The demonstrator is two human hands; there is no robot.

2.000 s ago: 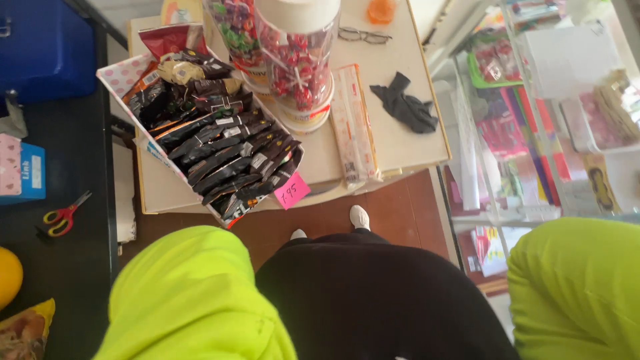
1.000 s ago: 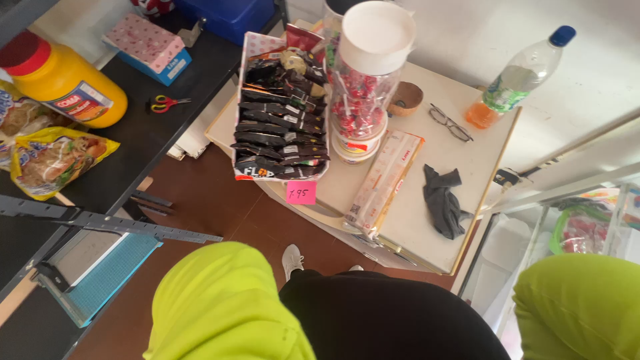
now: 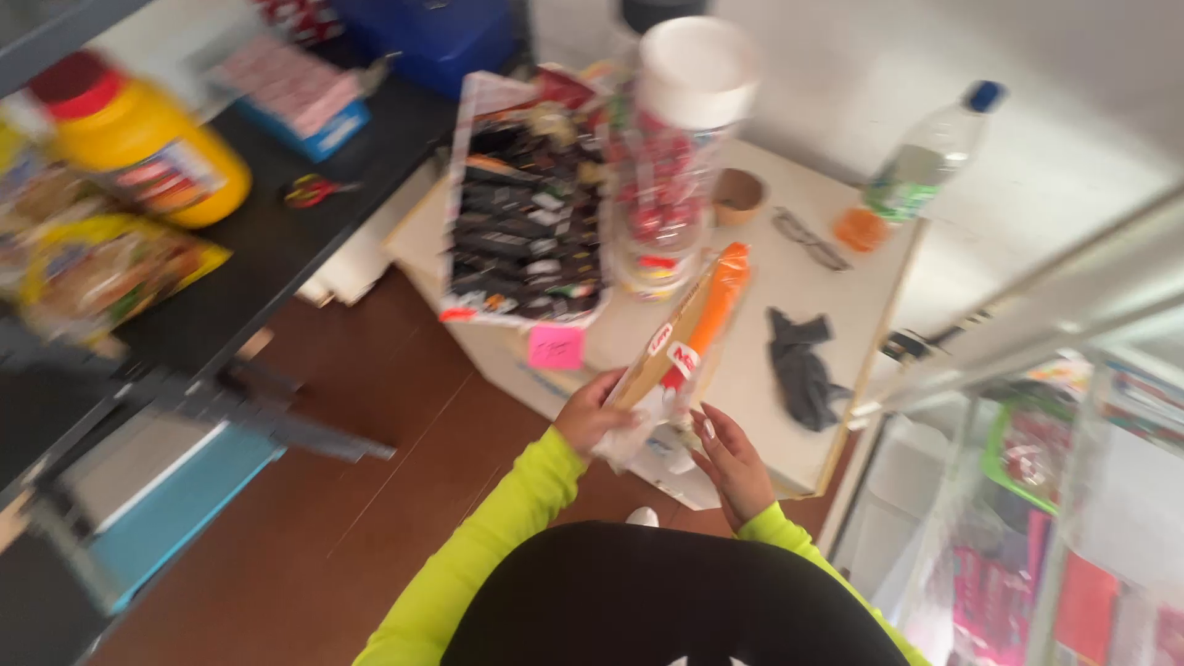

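My left hand [image 3: 592, 416] grips the lower left edge of a long, flat plastic-wrapped package [image 3: 684, 347] with orange and brown parts. My right hand [image 3: 731, 458] is at the package's lower right end, fingers apart; whether it touches the wrap is unclear. Beyond the package stands a clear jar of red-wrapped sweets [image 3: 661, 185] with a white lid. Left of the jar is a box of dark packets [image 3: 527, 222] with a pink price note [image 3: 556, 347] at its front. A dark grey cloth or glove [image 3: 803, 365] lies right of the package.
The cream table [image 3: 768, 277] also bears eyeglasses [image 3: 811, 239], a small brown bowl [image 3: 738, 196] and a bottle [image 3: 916, 171]. At left, a black table [image 3: 305, 231] holds scissors [image 3: 319, 190], a yellow jar [image 3: 153, 148] and bagged food. A glass display case [image 3: 1064, 370] stands at right.
Both hands have come into view. The package, which lay on the cream table one second ago, is now raised in my left hand.
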